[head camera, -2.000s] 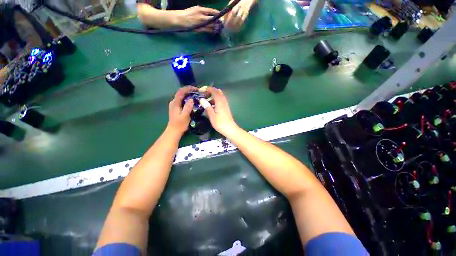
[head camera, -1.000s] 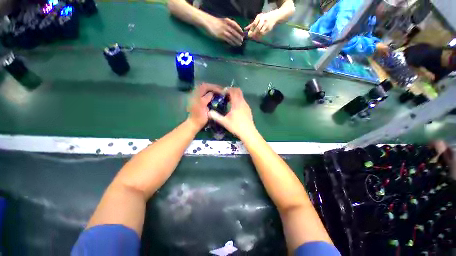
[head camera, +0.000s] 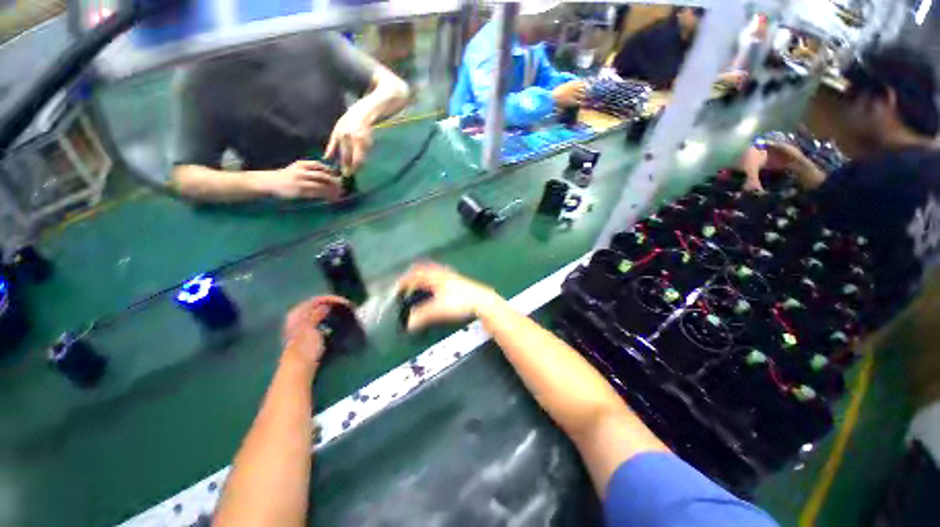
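My left hand is around a black cylindrical housing that stands on the green belt near the white rail. My right hand is a little to the right, apart from the left, with its fingertips closed on a small dark part; blur hides its details. Another partly assembled unit stands just beyond my hands. A lit unit with a blue-white glowing top stands further left.
The spotted white rail runs diagonally before me. Trayed housings with red wires fill the right. More units lie on the belt. A slanted white post rises at right. People work opposite and at right.
The view has swung right. My hands have moved apart: the left stays at the housing, the right holds a small dark part away from it.
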